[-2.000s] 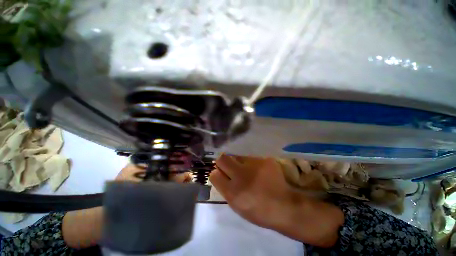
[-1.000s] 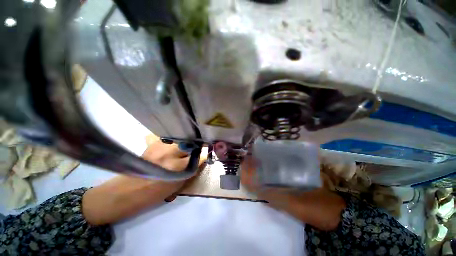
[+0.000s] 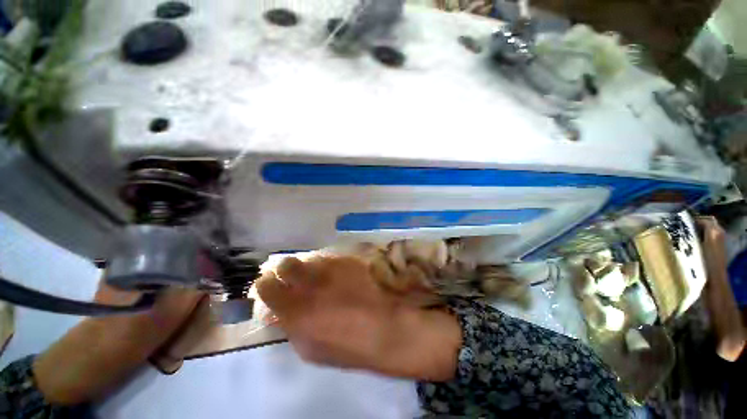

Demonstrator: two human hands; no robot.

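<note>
The white sewing machine head [image 3: 270,106] with two blue stripes fills the upper view. My right hand [image 3: 352,315] is right of the needle area, its fingers bent, with a pale edge by the fingertips; I cannot tell whether it is fabric. My left hand [image 3: 123,340] is at the left, its fingers hidden behind the grey upper tension dial [image 3: 154,258]. The small lower tension dial [image 3: 235,309] sits between the hands, above the bed plate [image 3: 237,337]. The needle and presser foot cannot be made out.
Beige pieces [image 3: 418,266] are bunched under the machine arm. More pieces [image 3: 613,295] lie in a heap at the right. A dark curved lever [image 3: 65,303] crosses at the left. A green tuft [image 3: 37,90] is at upper left. Another person's arm [image 3: 721,286] shows at the far right edge.
The view has turned right, so the machine head and both hands appear further left and more of the arm shows. The chrome curved guard no longer crosses the left side.
</note>
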